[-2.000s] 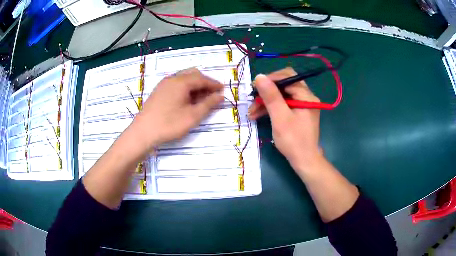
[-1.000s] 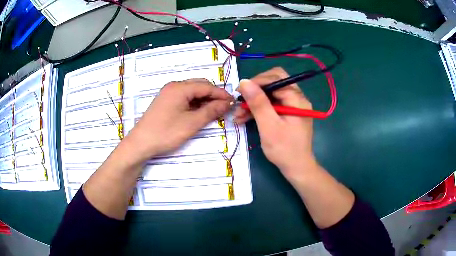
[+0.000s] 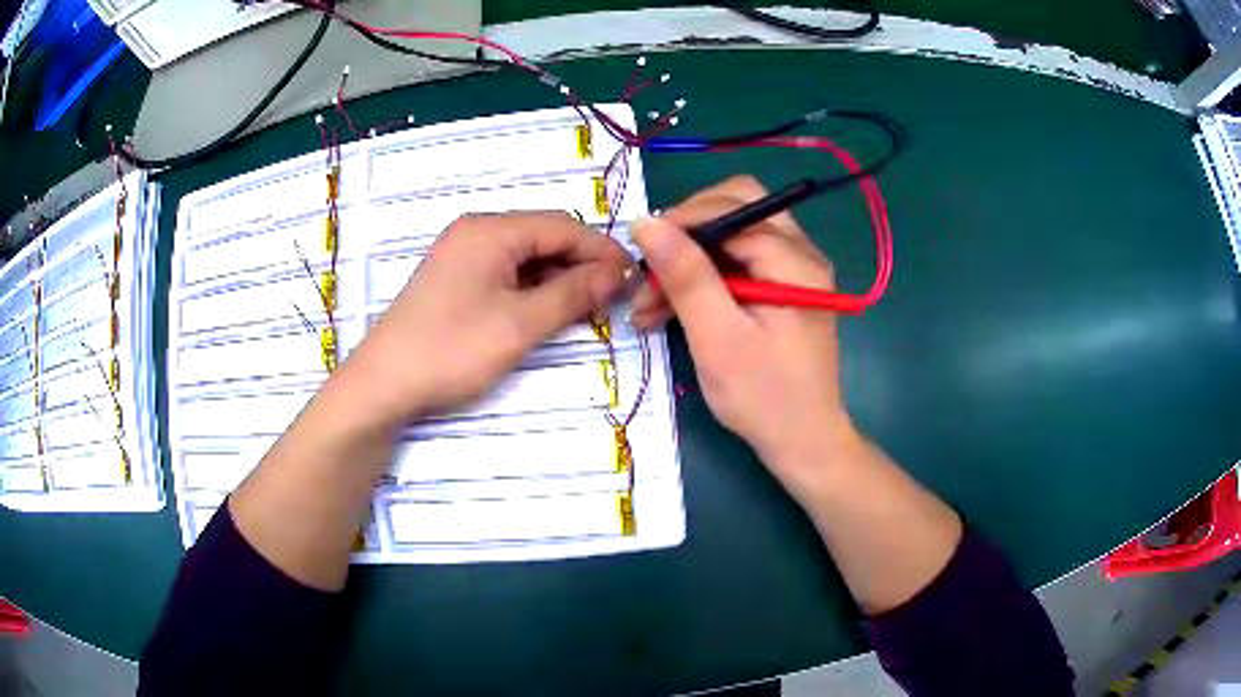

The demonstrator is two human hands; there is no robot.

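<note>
My right hand [image 3: 749, 306] holds the black test probe [image 3: 751, 213] and the red test probe [image 3: 796, 294] together, tips pointing left. My left hand [image 3: 497, 306] pinches a tiny white lead connector [image 3: 630, 275] at its fingertips, close to the probe tips. Whether the tips touch it is too small to tell. Both hands are over the right column of the white battery tray [image 3: 676, 524]. Pouch cells [image 3: 497, 523] lie in its slots, with yellow tape [image 3: 626, 513] and thin leads at their right ends. My left hand covers several slots.
More stacked trays [image 3: 147, 409] stand at the left. Probe cables [image 3: 470, 45] run to the back left, with a blue band [image 3: 678, 144] near the tray's top right corner. An off-white box [image 3: 170, 21] is at the back left. A red stool [image 3: 1181, 534] shows at the lower right.
The view has shifted, so the trays appear further left. My left fingers and the probe tips have come together. In the last second, the probes and right hand moved slightly left.
</note>
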